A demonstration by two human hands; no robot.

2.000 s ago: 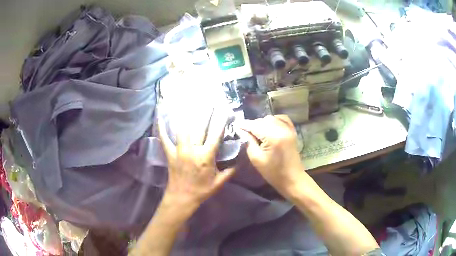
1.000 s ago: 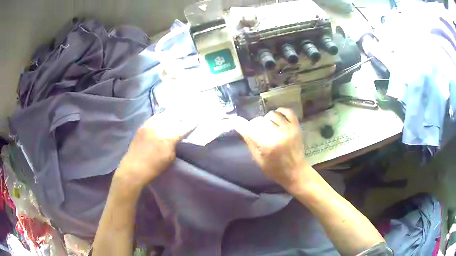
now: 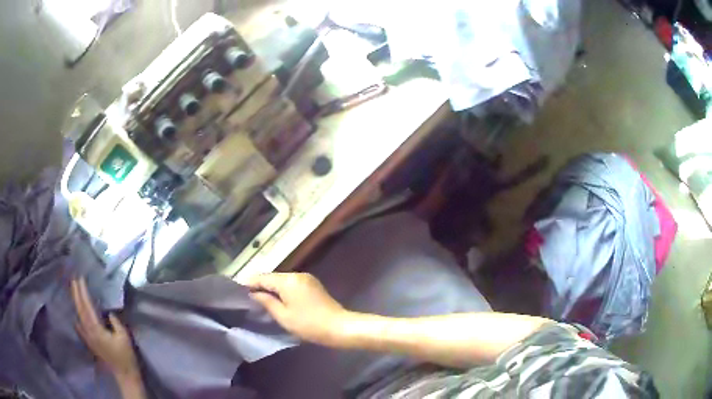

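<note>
A grey-blue cloth panel point(image 3: 187, 319) lies over the table's front edge and the lap, its upper edge near the needle area of the overlock machine point(image 3: 211, 109). My right hand point(image 3: 300, 304) pinches the panel's edge between thumb and fingers, right of the needle area. My left hand point(image 3: 105, 331) lies on the cloth at the lower left, fingers apart, and does not grip it. The needle area is washed out by bright light beside the green label point(image 3: 118, 163).
A darker cloth heap point(image 3: 27, 249) lies left of the machine. Pale blue pieces point(image 3: 500, 47) hang over the table's far end. A dark narrow tool point(image 3: 353, 100) lies on the table point(image 3: 367, 148). A bundle of cut pieces point(image 3: 597, 234) with bright pink cloth stands at the right.
The view has swung to the right, so the machine sits at the upper left. My left hand has let go of the cloth and lies flat. My right hand has moved to the panel's edge near the table front.
</note>
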